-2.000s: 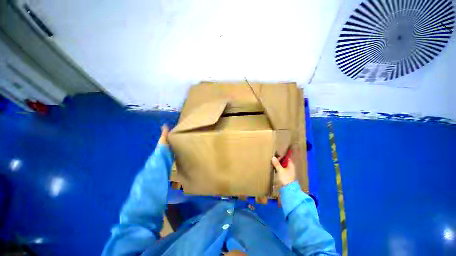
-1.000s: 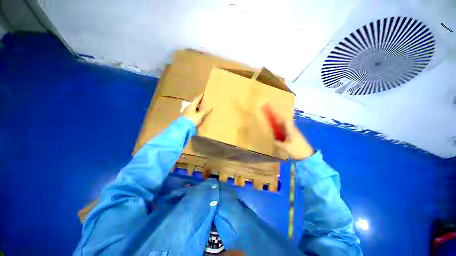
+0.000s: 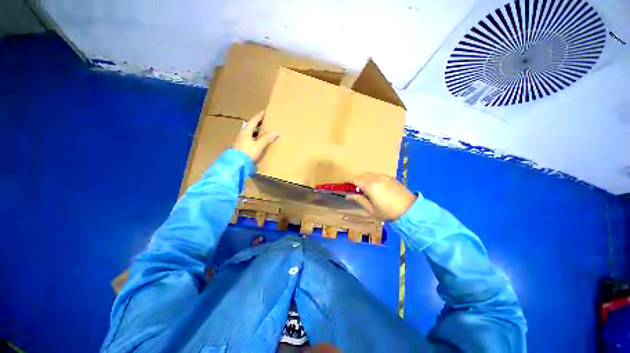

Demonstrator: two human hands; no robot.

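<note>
A brown carton [image 3: 325,131] stands on the flattened cartons [image 3: 217,141], its far end open with flaps up. A faint tape strip [image 3: 341,116] runs down its upper face. My left hand [image 3: 254,140] lies against the carton's left edge, thumb on the upper face. My right hand [image 3: 384,196] holds a red utility knife [image 3: 336,187], which lies along the carton's near edge and points left. The blade is too small to make out.
A pallet [image 3: 307,225] with slatted blocks is under the stack. The white wall [image 3: 276,27] with a round vent grille [image 3: 525,58] is beyond. A yellow floor line [image 3: 402,276] is at the right. A red and dark object [image 3: 613,307] is at the far right edge.
The carton has been turned so its open end faces the wall. The red knife has moved from above the carton's right part to its near edge. My left hand stays at the left edge.
</note>
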